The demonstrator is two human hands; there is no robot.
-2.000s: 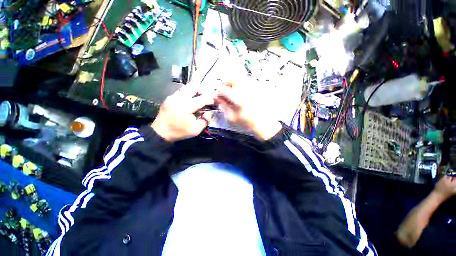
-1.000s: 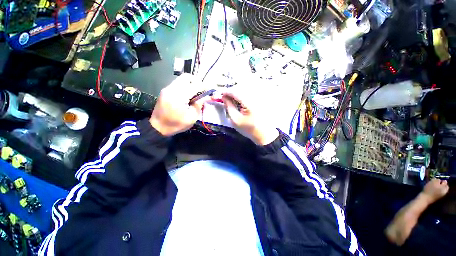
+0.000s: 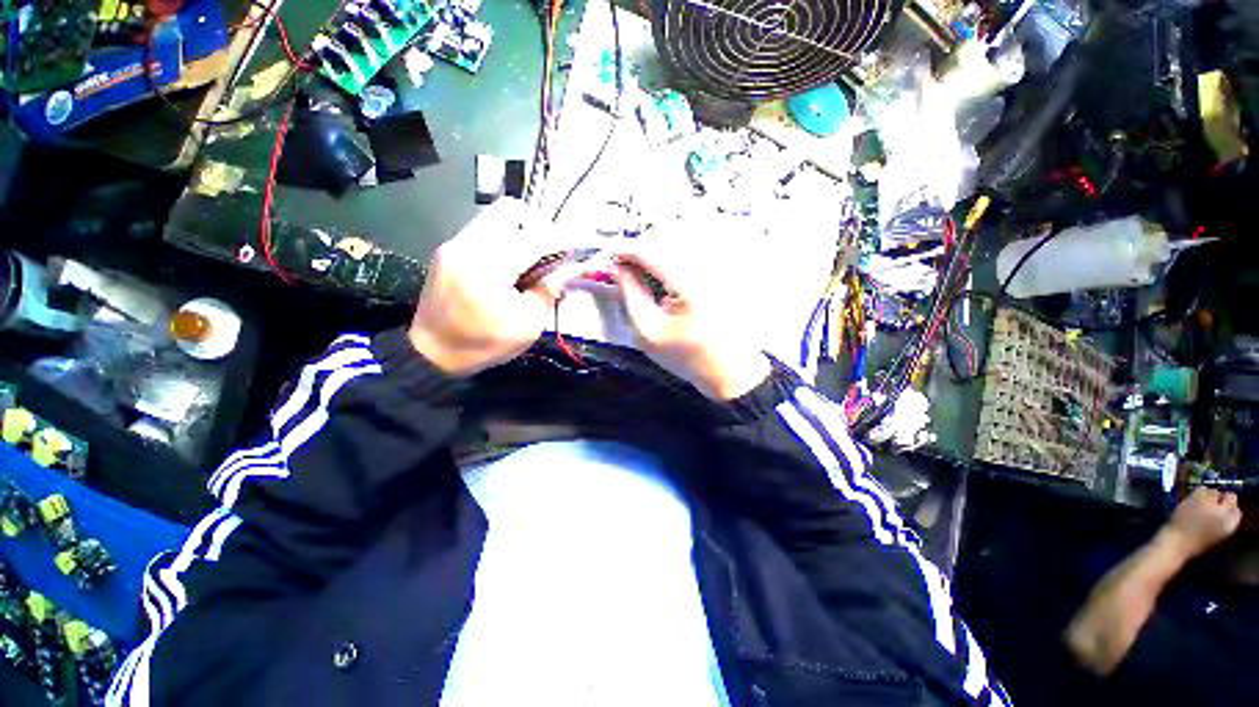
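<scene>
My left hand (image 3: 481, 287) and my right hand (image 3: 677, 311) meet over the near edge of the bright white sheet (image 3: 753, 263). Between my fingertips is a small red piece (image 3: 599, 278), too small and overexposed to name surely. The fingertips of both hands are closed around its two ends. A thin red wire (image 3: 559, 329) hangs down below my left fingers. A dark, slim edge shows inside my left fingers; I cannot tell what it is.
A round fan grille (image 3: 776, 31) stands behind the sheet. A green board (image 3: 370, 42) lies at back left. Bundled wires (image 3: 939, 311), a squeeze bottle (image 3: 1084, 258) and a beige perforated tray (image 3: 1038, 401) are at right. Another person's arm (image 3: 1153, 573) is at lower right.
My hands were blurred and close together two seconds ago; now they hold the red piece between them. Since one second ago they have barely moved. The view has shifted slightly.
</scene>
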